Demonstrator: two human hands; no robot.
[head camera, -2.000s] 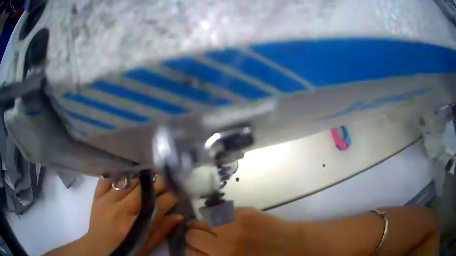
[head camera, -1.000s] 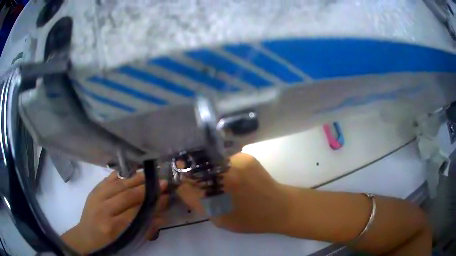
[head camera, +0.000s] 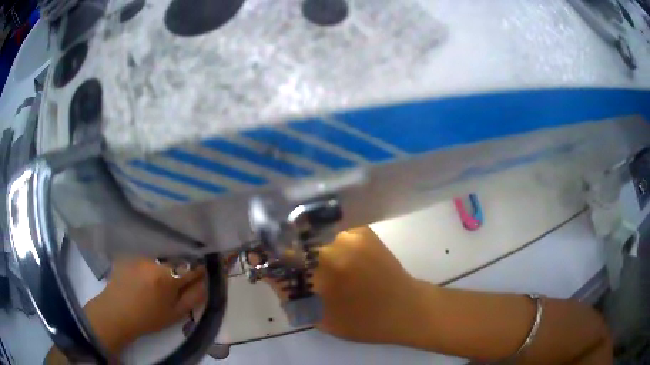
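The white sewing machine head (head camera: 299, 64) with a blue stripe fills the upper view. Its tension assembly (head camera: 296, 274) hangs in front of my hands. My left hand (head camera: 139, 296) is at the lower left, partly behind the dark curved bar, with its fingers towards the stitching point. My right hand (head camera: 353, 285), bare with a bracelet on the wrist, is just right of the tension assembly, and its fingertips are hidden behind it. The fabric under the needle is hidden, so I cannot tell what either hand holds.
Pink-and-blue thread snips (head camera: 468, 212) lie on the pale machine bed (head camera: 420, 249). White scrap cloth (head camera: 614, 224) hangs at the right end. Grey cut pieces (head camera: 89, 256) lie at the left. A shiny looped metal guard (head camera: 27, 214) stands at the left.
Since two seconds ago my right hand has moved up and away from the front edge, towards the needle area. My left hand has shifted slightly left since one second ago. The view has also shifted.
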